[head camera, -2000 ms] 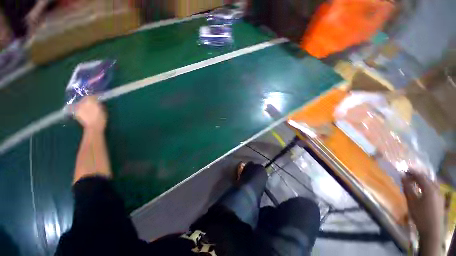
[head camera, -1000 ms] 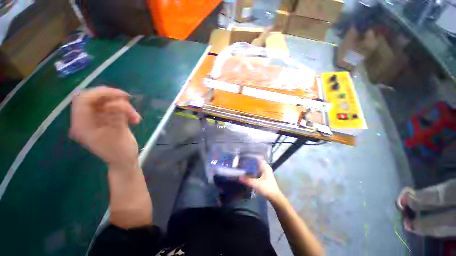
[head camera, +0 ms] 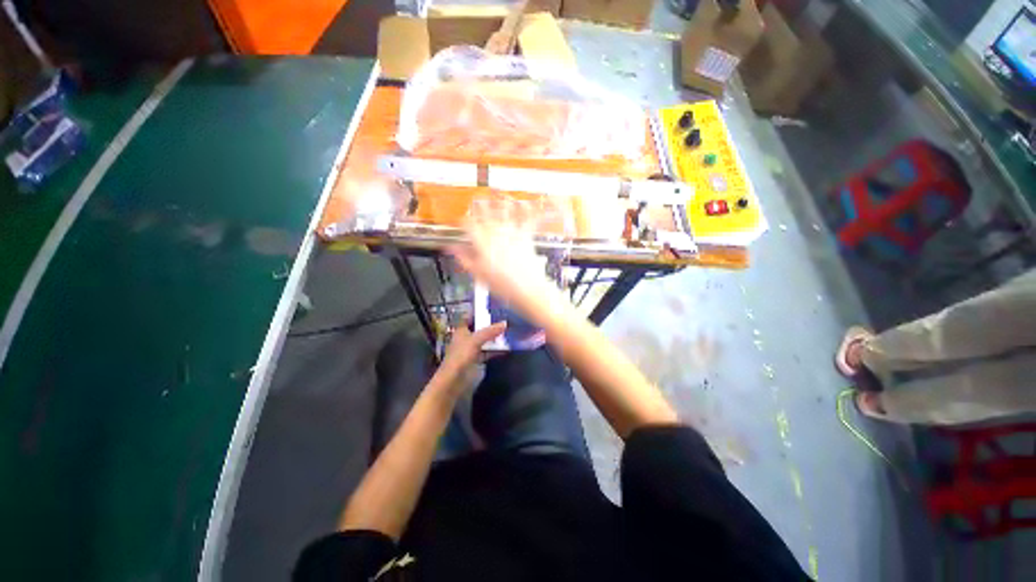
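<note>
A product box, blue-purple with white edges (head camera: 517, 330), is over my lap at the sealer's front edge. My left hand (head camera: 464, 348) grips its lower left side, thumb on top. My right hand (head camera: 500, 241), blurred, reaches over the box to the front of the orange sealer top (head camera: 437, 207); whether its fingers hold film is unclear. The forearm hides part of the box. The white sealing bar (head camera: 545, 180) crosses the sealer behind my right hand. Clear crumpled film (head camera: 500, 114) lies behind the bar.
The yellow control box (head camera: 727, 165) is at the sealer's right end. The green table (head camera: 159, 296) runs along the left, with bagged boxes (head camera: 46, 148) far left. Cartons (head camera: 721, 46) stand behind. A red stool (head camera: 903, 199) and a person's legs (head camera: 960, 352) are at right.
My left hand has come from above the green table to grip the box. My right hand has left the box's side and moved up to the sealer front. The view has shifted.
</note>
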